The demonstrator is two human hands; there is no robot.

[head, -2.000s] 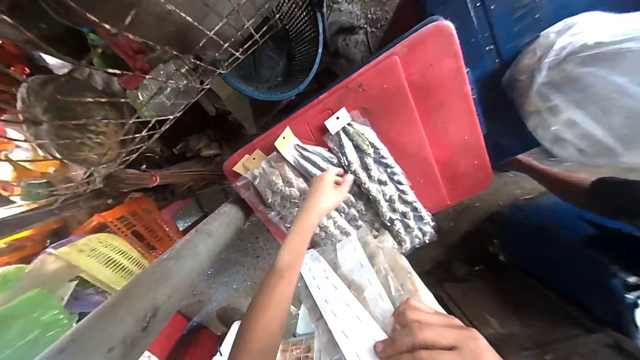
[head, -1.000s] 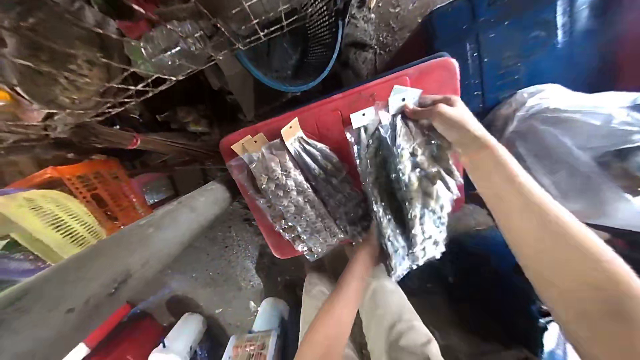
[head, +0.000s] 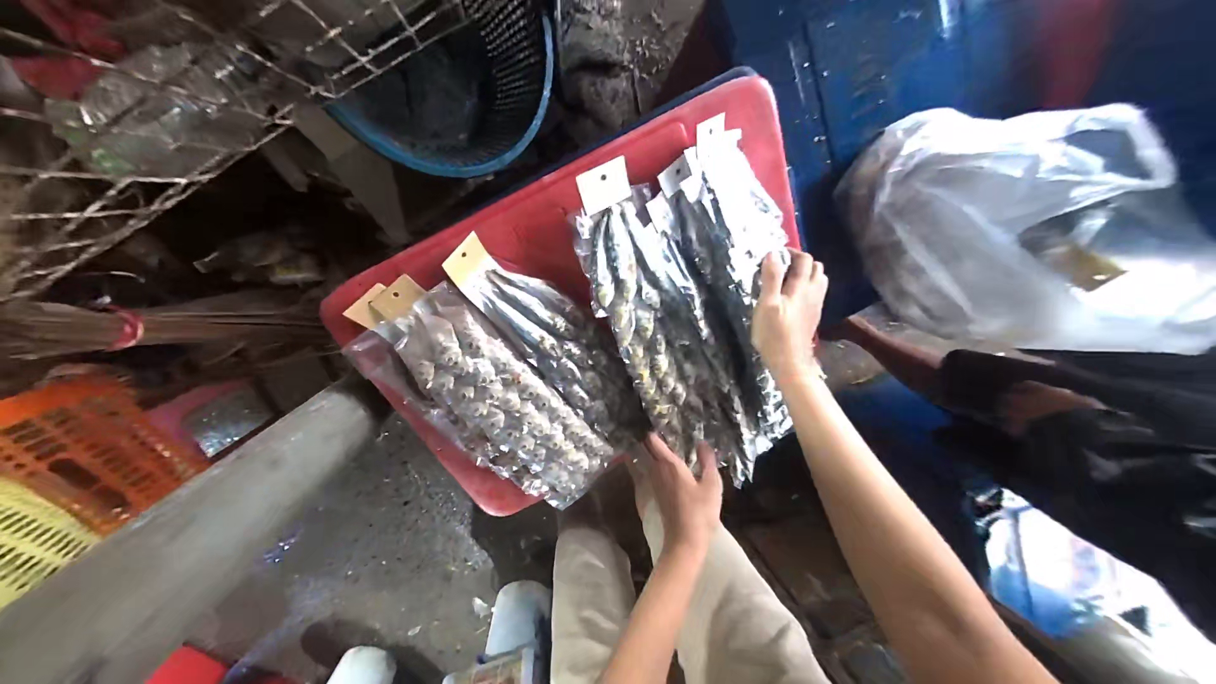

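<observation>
Several clear plastic packs of small fish with card tops lie side by side on a red plastic lid (head: 532, 223). My right hand (head: 790, 309) touches the outer edge of the rightmost pack (head: 741, 209), fingers bent over it. At the lower end of the white-tagged packs (head: 646, 332) is my left hand (head: 686, 489), its fingers spread and partly under or against the plastic. To the left lie a pack with a yellowish card (head: 541, 323) and, overlapping at the far left, packs of pale fish (head: 503, 389).
A blue-rimmed basket (head: 541, 95) and a rusty wire rack (head: 180, 180) stand beyond the lid. A white plastic bag (head: 1007, 237) rests on a blue container (head: 817, 114) at right. Another person's dark-clothed limb (head: 1092, 456) is close by. A concrete ledge (head: 237, 503) runs at left.
The white-tagged packs, held bunched together by both hands a second ago, now lie spread on the lid's right part. My right hand has moved from their card tops down to the side edge.
</observation>
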